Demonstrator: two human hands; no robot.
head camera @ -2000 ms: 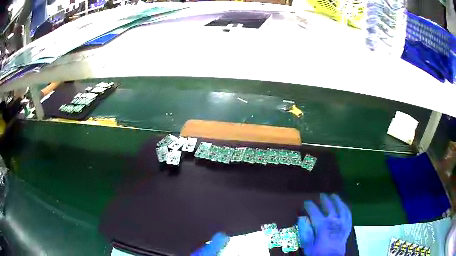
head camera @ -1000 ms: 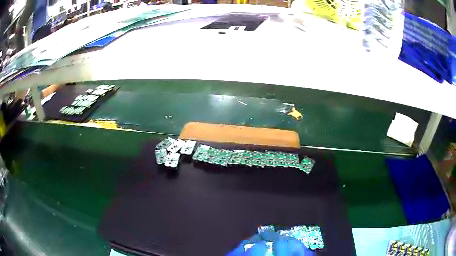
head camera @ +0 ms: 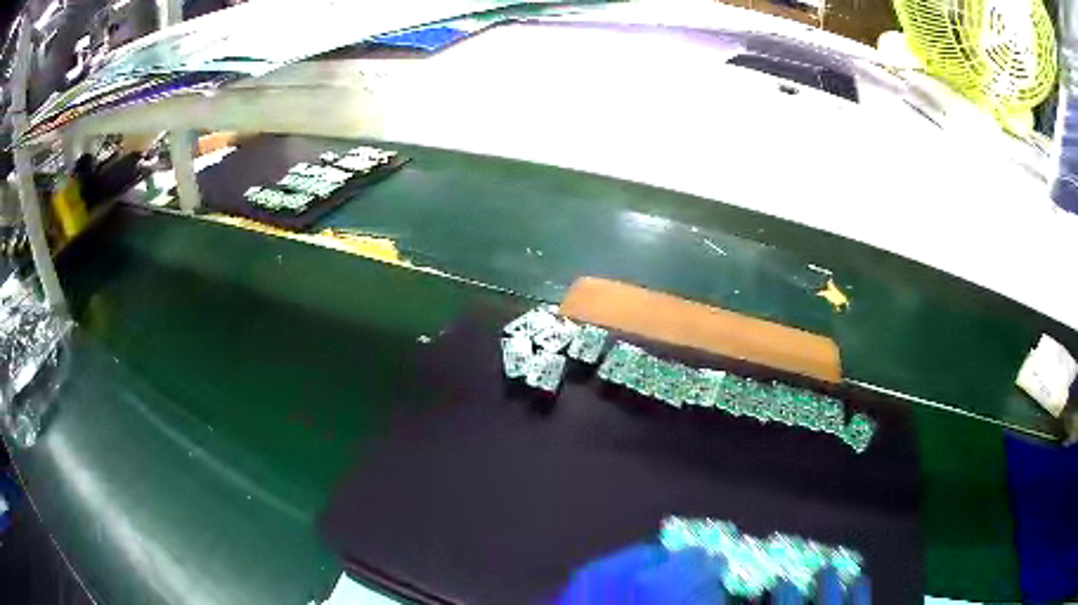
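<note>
Small green-and-white circuit boards [head camera: 762,558] lie close together over the near part of a black foam sheet [head camera: 473,479]. My left hand [head camera: 644,577], in a blue glove, is blurred and cut off by the bottom edge; it touches or overlaps the boards' left end. My right hand [head camera: 842,587] shows only as blurred blue fingers at their lower right. Whether either hand grips a board is hidden. A slanting row of joined or touching boards [head camera: 721,392] lies at the foam's far side, with a loose cluster of boards [head camera: 546,343] left of it.
A brown strip [head camera: 703,329] lies behind the row. More boards [head camera: 310,180] lie on dark foam at the far left. A white shelf [head camera: 567,95] spans above the green bench [head camera: 213,355]. A yellow fan [head camera: 987,53] and a blue sheet [head camera: 1046,508] are at right.
The view has swung left, so the bench things appear farther right. My hands were apart, then together over the near boards; now blue shows at both ends of them.
</note>
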